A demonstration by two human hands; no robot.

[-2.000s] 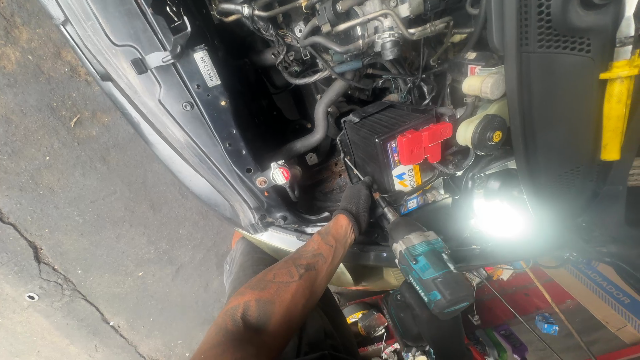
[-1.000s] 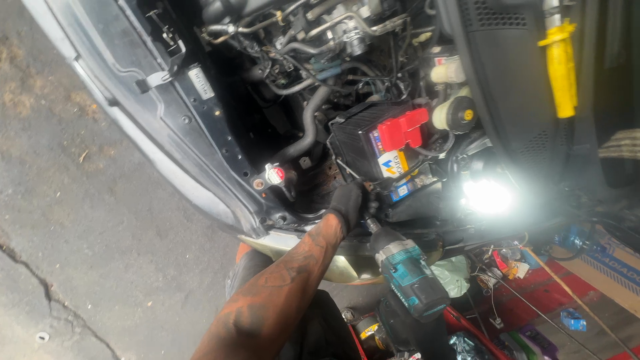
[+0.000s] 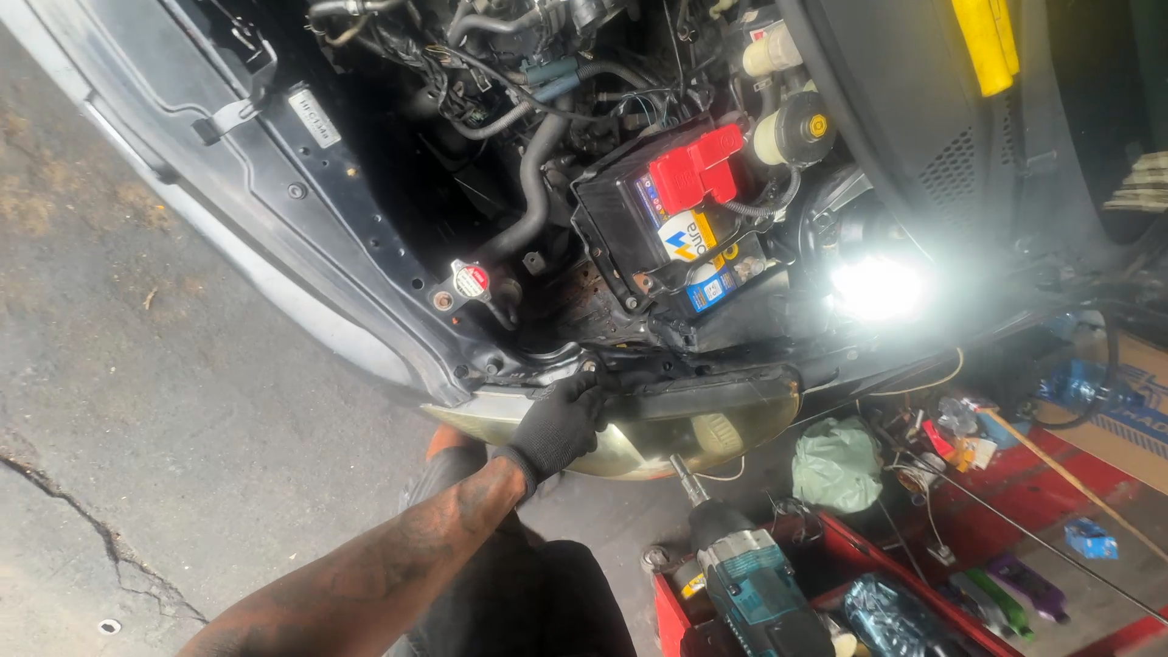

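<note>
My left hand, in a black knit glove, rests at the upper edge of a yellowed headlight, its fingertips beside a small bolt head on the black front panel. Whether the fingers grip anything is unclear. A teal and black cordless impact tool points up from the bottom, its socket just below the headlight and touching nothing visible. My right hand is out of sight. Above the headlight sits a black car battery with a red terminal cover and a metal hold-down frame around it.
A radiator cap and a curved hose lie left of the battery; a capped reservoir is at its right. A bright work light shines beyond. A red tool tray, a pale green plastic bag and long thin rods lie lower right.
My left hand has moved from beside the battery's lower corner to the headlight's upper edge. The impact tool has drawn back, its front end now apart from that corner. The view has shifted closer.
</note>
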